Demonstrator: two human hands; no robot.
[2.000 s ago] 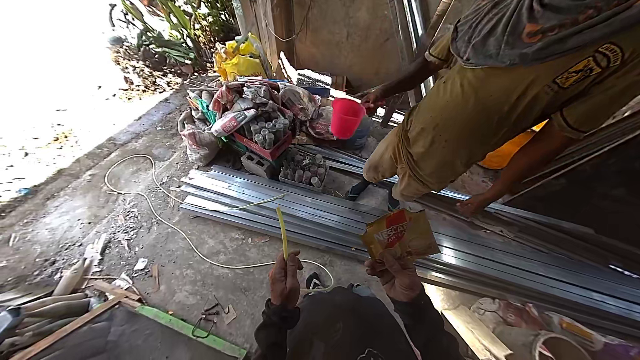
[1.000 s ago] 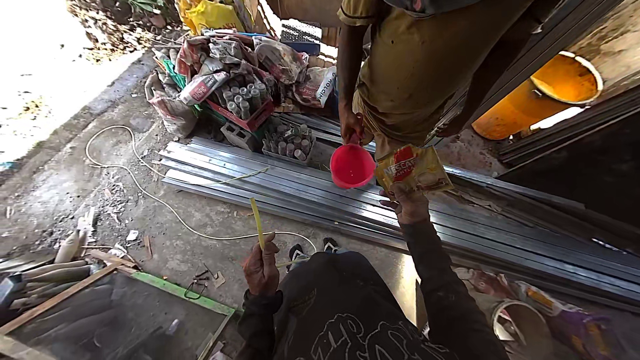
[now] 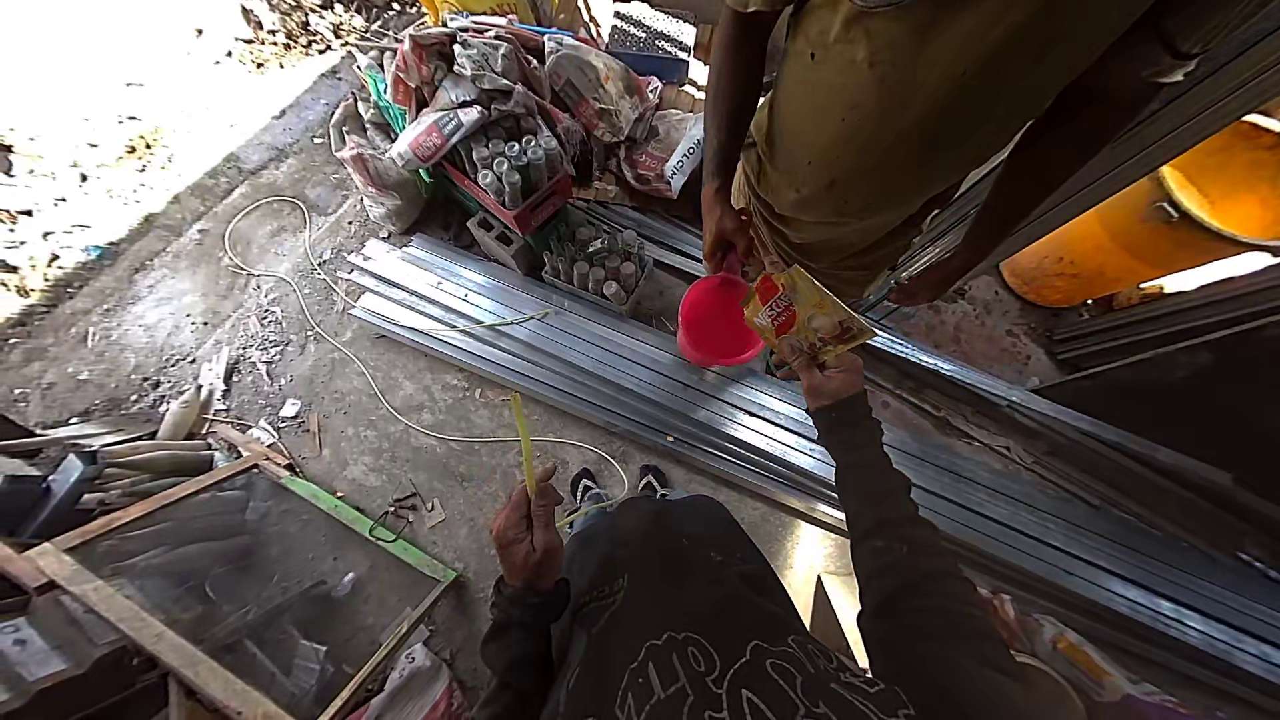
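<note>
My left hand is closed around the lower end of a thin yellow strip, which points upward. With my right arm stretched forward, my right hand grips a yellow Nescafé packet by its lower edge. Just left of the packet is a red plastic dipper, held by its handle in a co-worker's hand. The packet's left edge overlaps the dipper's rim in view; whether they touch I cannot tell. The co-worker's other hand hangs at the right.
Long metal channels lie across the floor beyond my feet. A pale hose or cord loops on the concrete. Behind are a red crate of glass bottles and cement sacks. A framed screen lies lower left; an orange drum stands right.
The view has shifted. The packet, earlier held nearer my body, is now extended toward the co-worker's side. The co-worker's red dipper has come close beside it. The yellow strip stays in my left hand.
</note>
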